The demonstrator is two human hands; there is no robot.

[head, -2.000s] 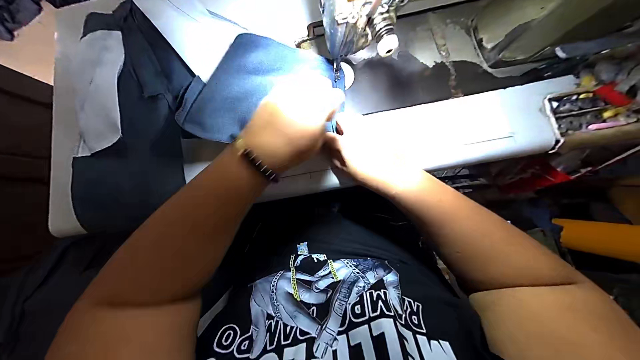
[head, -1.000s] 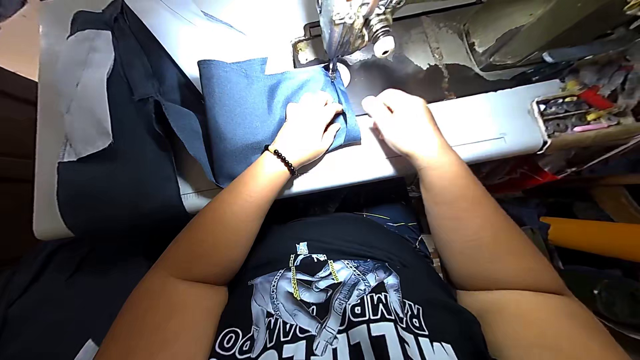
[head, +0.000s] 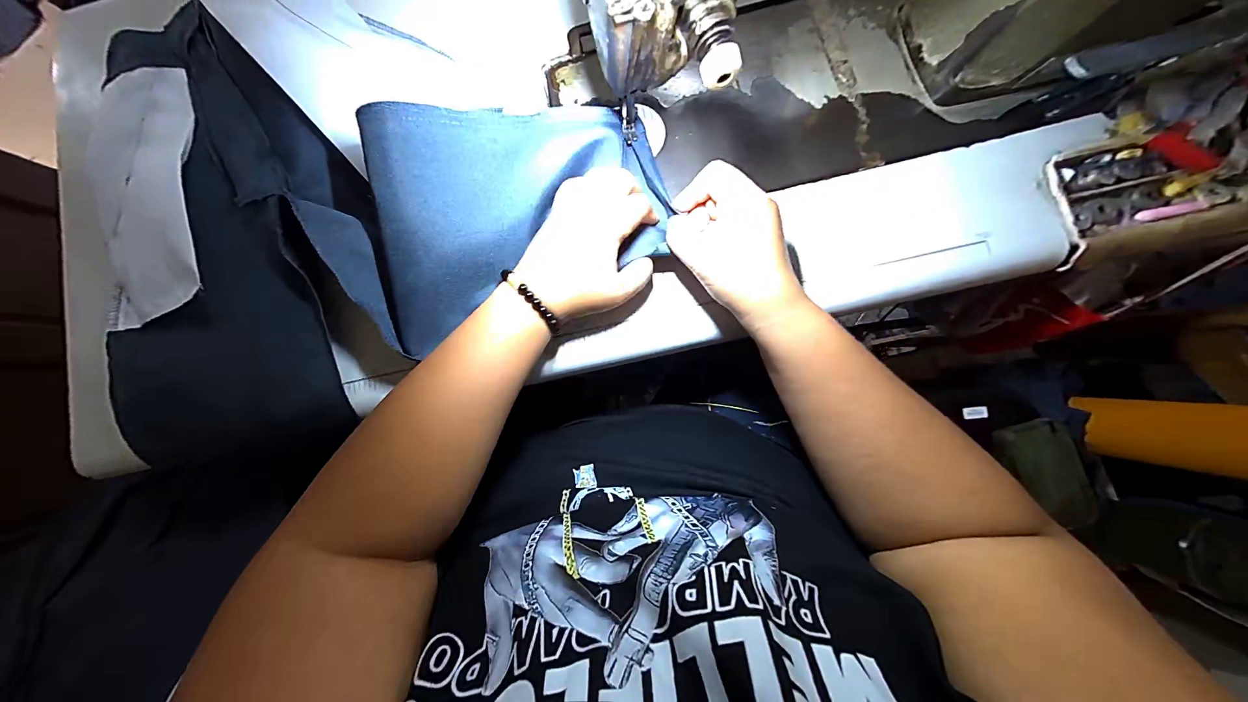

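Blue fabric (head: 458,195) lies on the sewing machine's bed, its far right corner beneath the presser foot (head: 629,122) of the sewing machine (head: 648,44). My left hand (head: 590,239), with a black bead bracelet at the wrist, rests on the fabric's right part, fingers curled over it. My right hand (head: 726,234) pinches the fabric's right edge between thumb and fingers, just to the right of my left hand and nearer to me than the needle. The fingertips of my left hand are partly hidden by its own knuckles.
Dark blue fabric (head: 234,370) with a pale grey piece (head: 146,195) on it drapes over the table's left end. At the right, an open compartment (head: 1068,210) in the white tabletop (head: 907,214) holds bobbins and small items. An orange roll (head: 1170,434) lies beyond my right arm.
My right hand, apart from the fabric one second ago, now grips its right edge. The blue fabric has turned and lies flatter under my left hand.
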